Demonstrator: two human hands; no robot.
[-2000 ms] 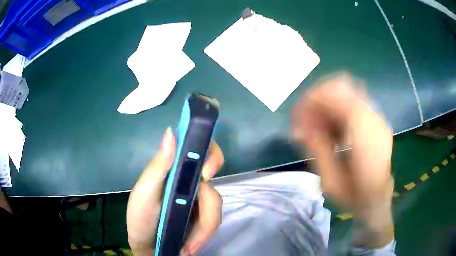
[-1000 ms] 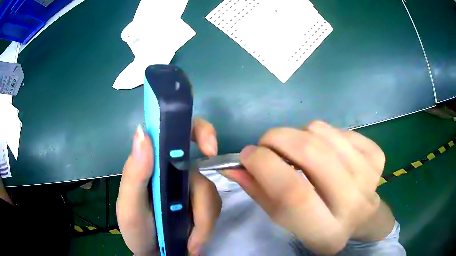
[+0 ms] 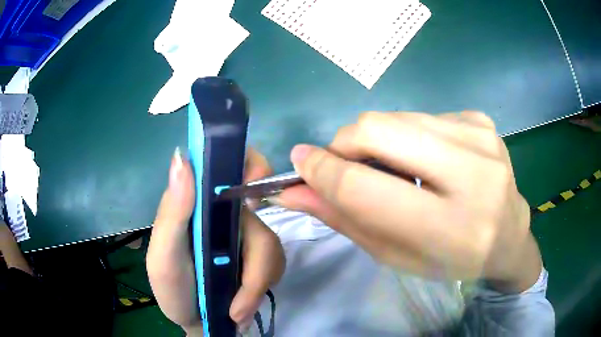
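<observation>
My left hand [image 3: 172, 247] holds a pen-shaped device [image 3: 225, 158] upright near the middle, thumb on its light-blue side and fingers behind. Its black face shows two small light-blue ovals with a dark recess between them. My right hand [image 3: 422, 191] grips a slim silver and dark craft knife or tweezers [image 3: 273, 181] between thumb and finger. The tool's tip is at the upper oval, overlapping its lower edge; whether it touches cannot be told. The device's lower end is cut off by the picture's bottom edge.
A white sticker sheet [image 3: 356, 33] with rows of tiny red marks lies on the dark-green bench [image 3: 118, 171]. White scrap paper [image 3: 198, 49] lies left of it. A blue bin [image 3: 26, 33] is at upper left. Papers and a grey labelled item [image 3: 16, 113] lie at far left.
My right hand, empty or blurred two seconds ago, came in to the device with the slim tool. Since one second ago, the tool tip has moved up slightly to the upper oval.
</observation>
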